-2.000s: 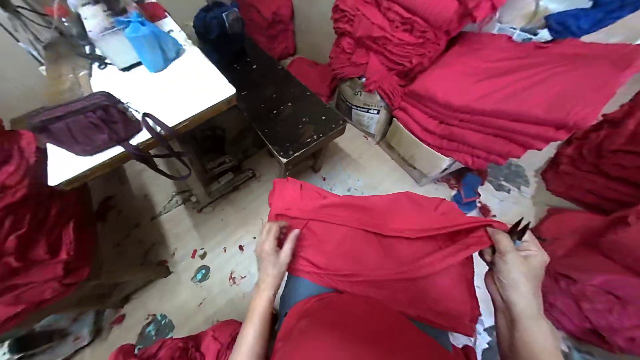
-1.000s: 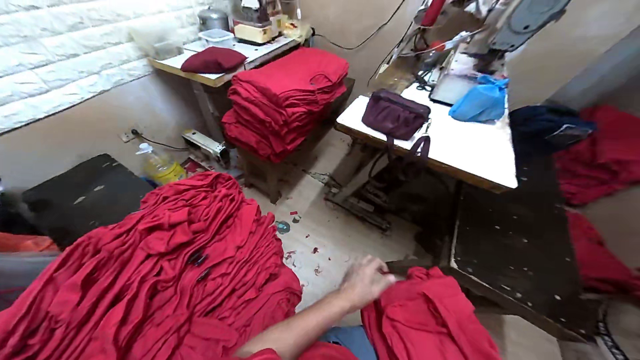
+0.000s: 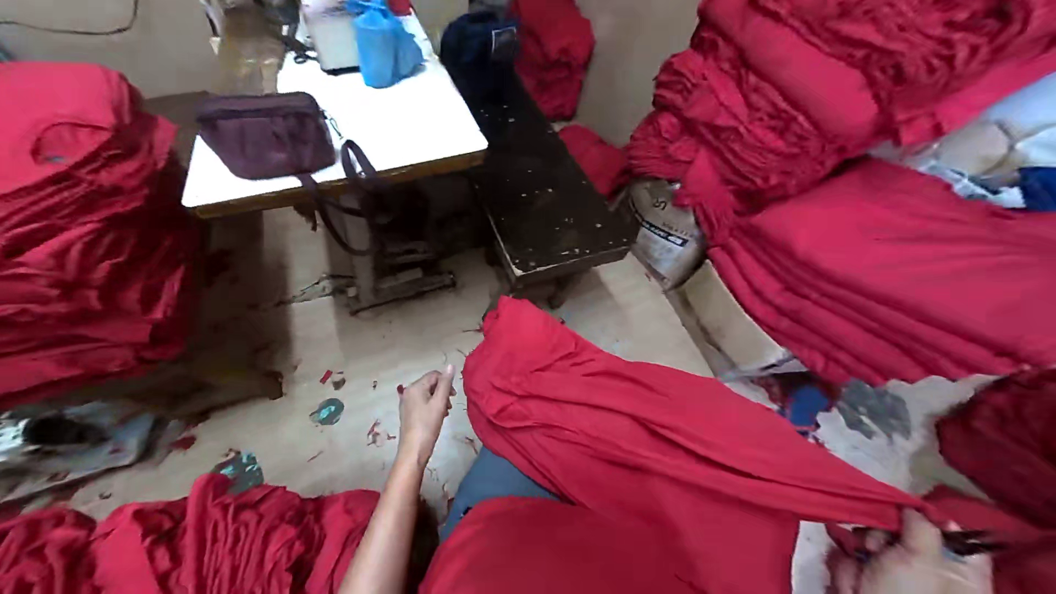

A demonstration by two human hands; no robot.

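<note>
A piece of red fabric [image 3: 627, 412] lies across my lap and stretches to the lower right. My right hand [image 3: 916, 553] grips its far right edge, and a dark pointed tool, seemingly thread snips [image 3: 965, 542], is in the same hand; blur hides its details. My left hand [image 3: 426, 408] is raised just left of the fabric, apart from it, thumb or finger pointing up, with nothing plainly in it. Grey-blue trousers [image 3: 495, 495] show beneath the fabric.
A white-topped table [image 3: 412, 124] bears a maroon bag [image 3: 268, 136] and a blue plastic bag [image 3: 384, 49]. Beside it stands a dark bench [image 3: 561, 206]. Red fabric piles stand left [image 3: 91, 247], lower left [image 3: 247, 536] and right [image 3: 924, 247]. A sack [image 3: 664, 231] and an open box [image 3: 734, 318] sit near the right pile.
The view swung left and then back. Two seconds ago both hands held the red fabric spread out; now my left hand is off it, and its right end is drawn toward the lower right.
</note>
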